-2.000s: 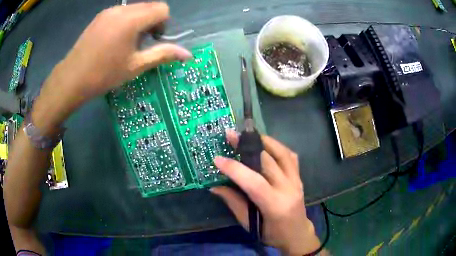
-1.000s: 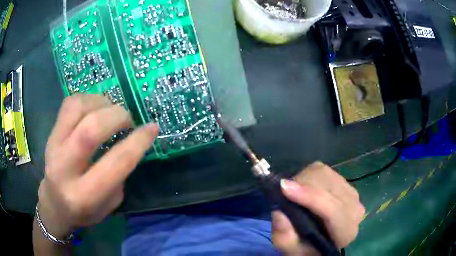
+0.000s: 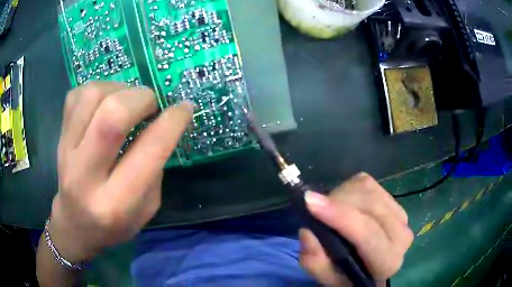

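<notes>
Two green circuit boards, solder side up, lie side by side: the right board and the left board. My left hand is over their lower part, thumb and index finger pinching a thin bright solder wire that reaches over the right board. My left hand hides part of the left board. My right hand holds the black soldering iron like a pen. Its dark tip is at the right board's right edge, near the end of the wire; I cannot tell whether it touches.
A grey-green mat lies under the boards. A whitish dross cup is cut off at the top. Right of it are the tip-cleaning sponge and black soldering station. A component-side-up board lies at far left.
The iron has come from upright beside the boards to their lower right edge. My left hand has come down from the boards' top with the wire. The view has shifted; the last second shows little movement.
</notes>
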